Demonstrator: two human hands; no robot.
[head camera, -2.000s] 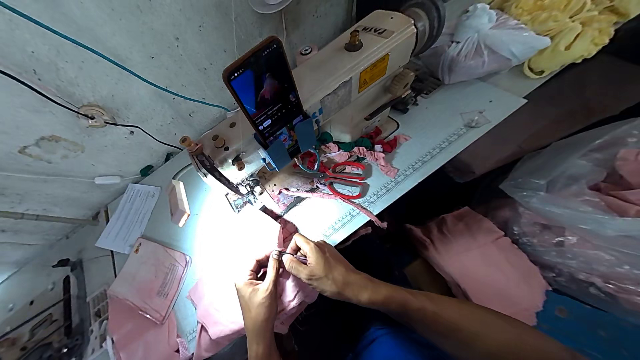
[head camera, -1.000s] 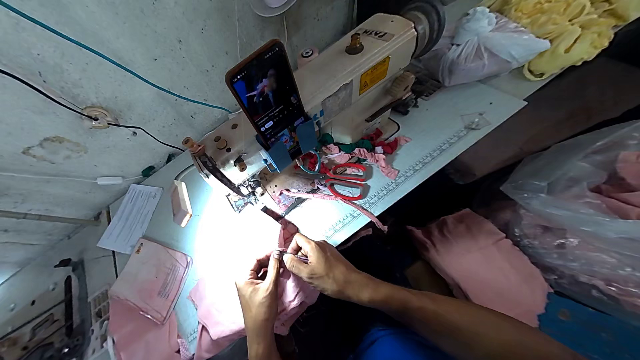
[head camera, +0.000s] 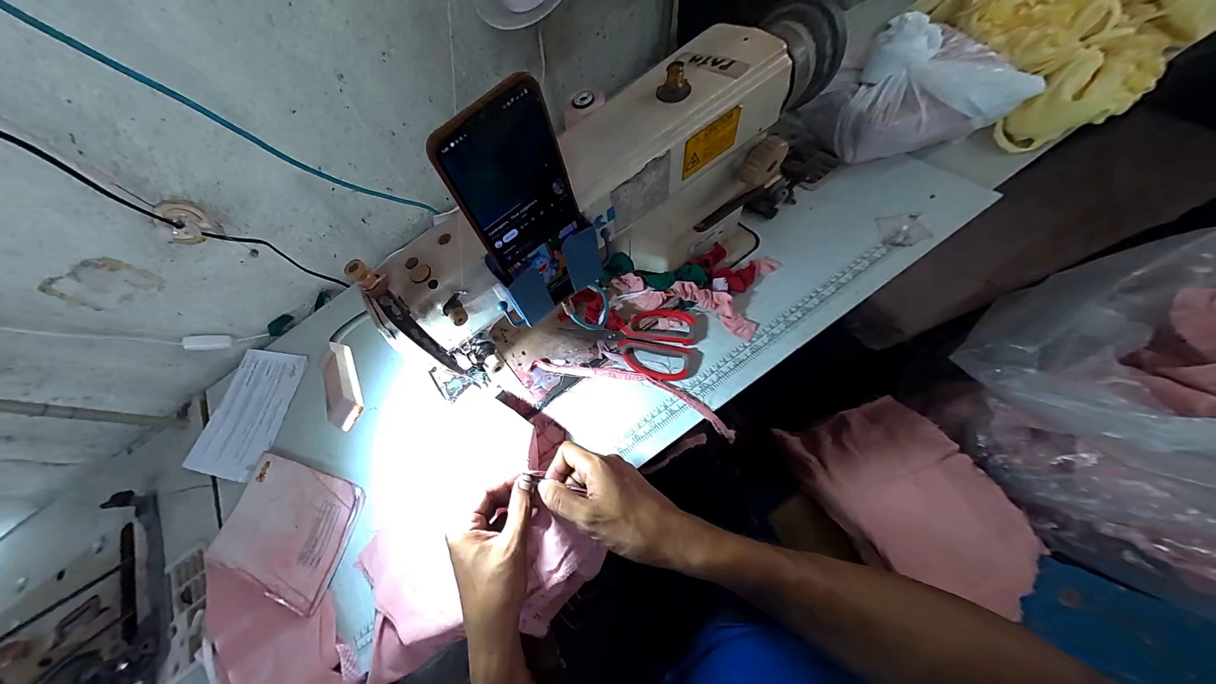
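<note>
Pink fabric (head camera: 560, 556) hangs over the table's front edge below a sewing machine (head camera: 665, 142). My left hand (head camera: 494, 541) pinches its upper part between thumb and fingers. Right beside it, my right hand (head camera: 608, 499) grips the same fabric and holds a small thin tool whose kind I cannot tell. The fingertips of both hands nearly meet, hiding the spot between them. A darker pink strip (head camera: 546, 437) runs from the hands up toward the machine's needle area. Red-handled scissors (head camera: 660, 342) lie on the machine bed, beyond my hands.
A phone (head camera: 508, 180) stands in a holder against the machine. Fabric scraps (head camera: 693, 285) lie by the scissors. At left are a paper sheet (head camera: 247, 415), a pink packet (head camera: 285, 532) and a small block (head camera: 343, 387). Plastic bags (head camera: 1092, 351) of pink fabric fill the right side.
</note>
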